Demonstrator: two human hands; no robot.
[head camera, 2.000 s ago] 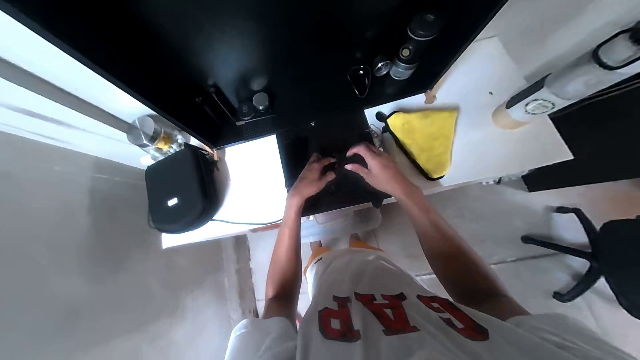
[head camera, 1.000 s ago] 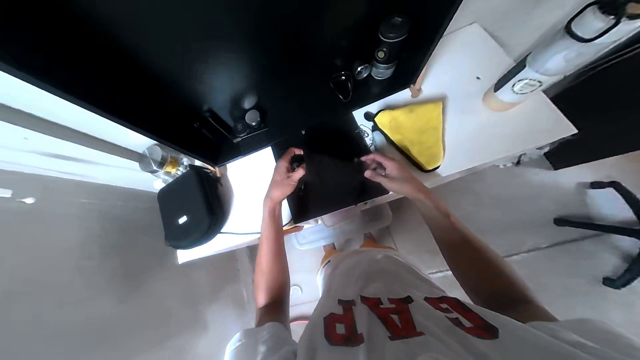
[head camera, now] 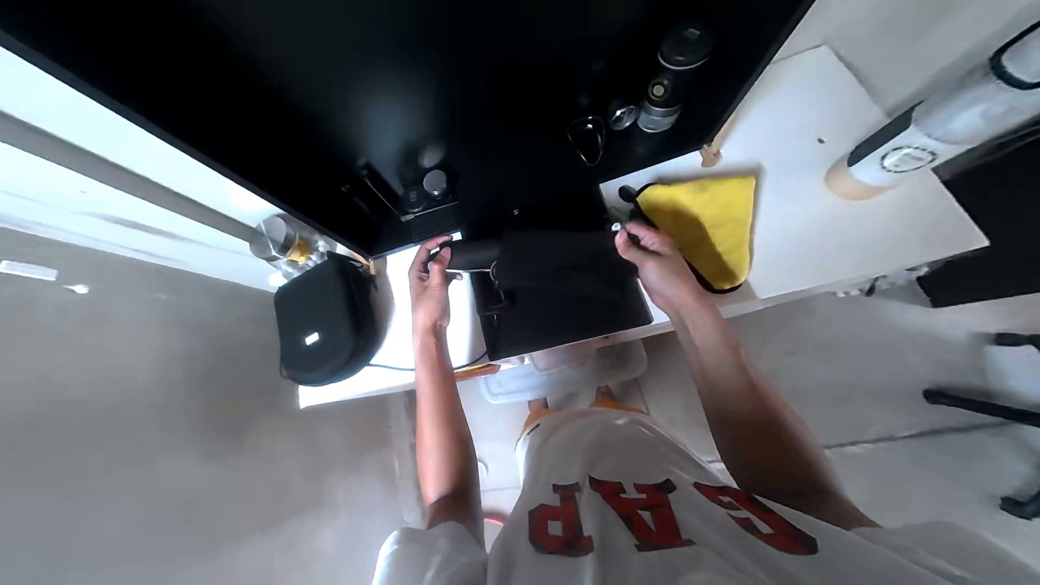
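Observation:
A dark, elongated object, perhaps folded fabric (head camera: 561, 256), is stretched between my two hands above a black mat or panel (head camera: 569, 321) at the desk's front edge. My left hand (head camera: 431, 280) pinches its left end, beside a thin ring. At the other end, my right hand (head camera: 650, 256) grips it with thumb and fingers. Just right of that hand, a yellow cloth with dark edging (head camera: 711, 227) lies on the white desktop. The dark object's exact kind cannot be told against the black background.
A black zip case (head camera: 321, 321) and a glass jar (head camera: 280, 240) stand at left. Over the desk spreads a large black surface (head camera: 366, 81) bearing small bottles (head camera: 658, 114). A large white cylinder (head camera: 910, 150) is at right; clear plastic bins (head camera: 569, 374) sit below the desk edge.
My hands have moved apart from close together over the black mat. The dark object now stretches sideways between them; one second ago it hung wider and lower.

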